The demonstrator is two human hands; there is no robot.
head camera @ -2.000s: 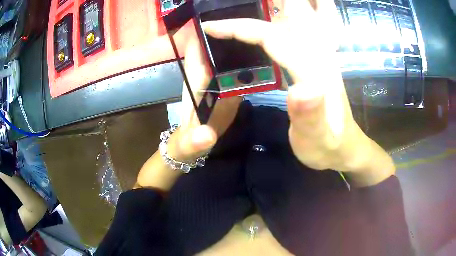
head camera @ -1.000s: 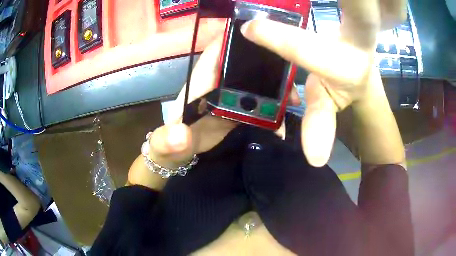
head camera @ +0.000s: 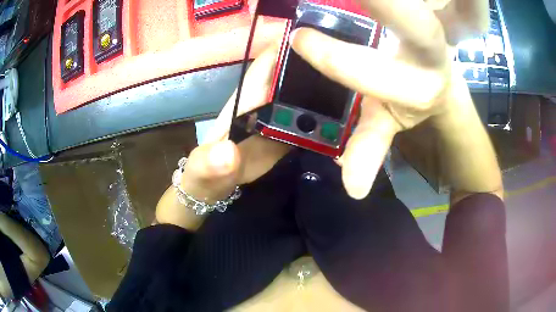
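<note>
My left hand (head camera: 213, 164), with a clear bead bracelet, holds a red part-assembled phone (head camera: 317, 91) and a thin glossy black front lens panel (head camera: 242, 125). The panel stands tilted at the phone's left side, apart from the screen face. The phone's dark display faces up, with a green keypad strip (head camera: 306, 124) uncovered below it. My right hand (head camera: 396, 85) is over the phone's right side. One fingertip rests on or just over the upper left of the display. Its thumb is apart, by the lower right corner. Some left fingers are hidden behind the phone.
An orange-red foam tray (head camera: 152, 55) at upper left holds dark phone units (head camera: 107, 30) and a red-rimmed unit (head camera: 214, 6). A clear blister tray (head camera: 481, 58) is at upper right. A brown cardboard box (head camera: 79, 213) is below the bench edge. Another person's arm (head camera: 24, 244) shows at lower left.
The phone and panel have moved right and the phone has turned. My right hand has shifted, its fingertip still at the display's upper left and its thumb now nearer the phone's lower right corner.
</note>
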